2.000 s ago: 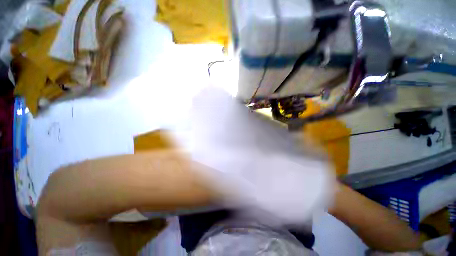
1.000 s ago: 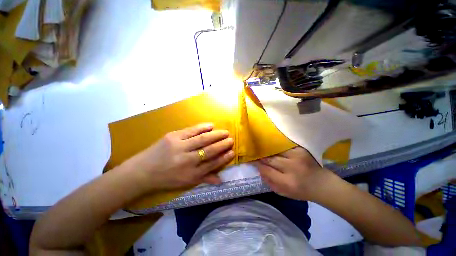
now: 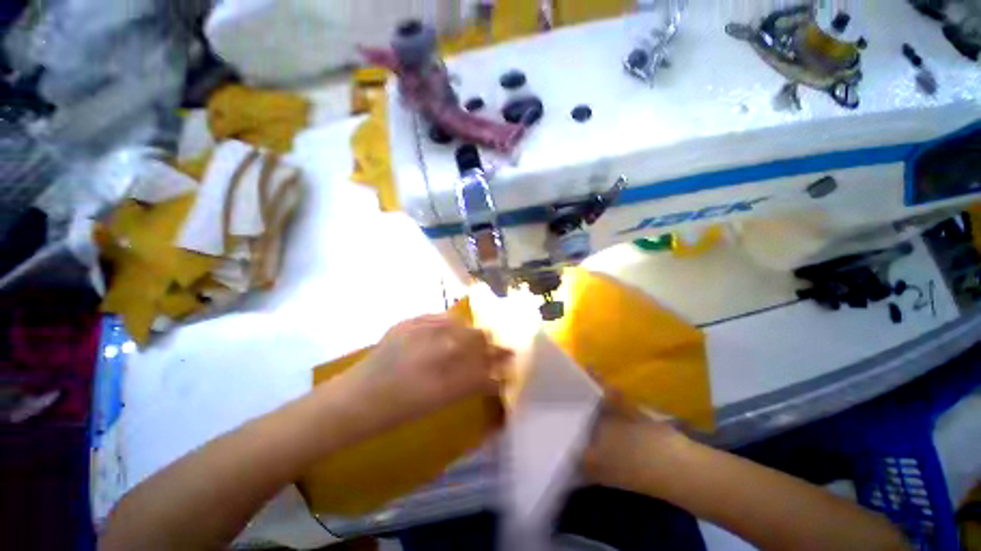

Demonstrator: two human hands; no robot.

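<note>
A mustard-yellow cut panel [image 3: 403,457] lies on the white table in front of the needle area. More yellow fabric [image 3: 640,344] lies under and right of the machine head. A white piece [image 3: 549,431] hangs down between my hands, its lower part blurred. My left hand [image 3: 436,361] is on the yellow panel just left of the glaring presser foot area, fingers bent on the fabric edge. My right hand [image 3: 629,441] is at the right side of the white piece, holding it, fingers partly hidden and blurred. The needle is lost in the glare.
The white machine head [image 3: 688,140] with "JACK" lettering spans the upper right. A pink cloth strip [image 3: 446,102] is tied on top. A yellow-and-white bundle [image 3: 242,205] lies at the table's left. Black clips [image 3: 850,278] sit on the bed at right. A blue basket [image 3: 904,484] is lower right.
The view has shifted, showing more of the machine head's top. A white piece now shows between my hands. My left hand has moved close to the needle area, and yellow fabric now extends right under the head.
</note>
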